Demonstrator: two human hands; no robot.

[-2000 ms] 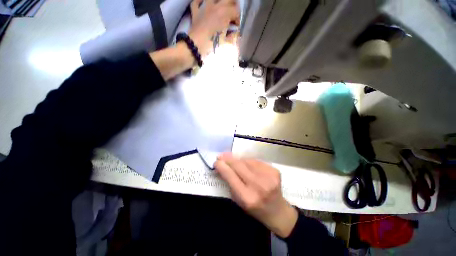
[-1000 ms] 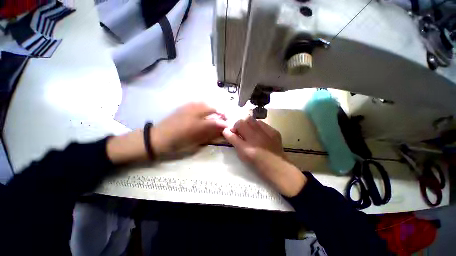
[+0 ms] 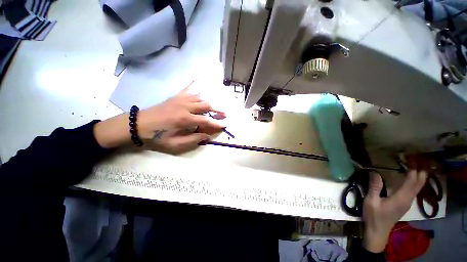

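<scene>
My left hand (image 3: pixel 176 122) rests with its fingers apart beside the needle area, over the edge of a pale grey-white garment panel (image 3: pixel 135 92). A small dark sliver (image 3: pixel 228 133) lies by its fingertips; I cannot tell if they touch it. My right hand (image 3: pixel 391 202) is at the black-handled shears (image 3: pixel 352 198), thumb over the right loop and fingers spread to the right. The shears lie at the table's front edge, partly hidden by the hand. The presser foot (image 3: pixel 263 114) stands right of my left hand, with no cloth visible under it.
The white machine head (image 3: pixel 379 66) arches overhead. A teal bundle (image 3: pixel 332 138) lies by its pillar. Scissors with red-brown handles (image 3: pixel 430 197) lie far right. A rolled grey panel with a black strip (image 3: pixel 153 33) is at the back; striped pieces (image 3: pixel 33 20) are far left. A ruler (image 3: pixel 215 189) runs along the front.
My right hand has left the needle area and moved right to the black shears. My left hand has drawn slightly left, its fingers now apart. The small sliver now shows.
</scene>
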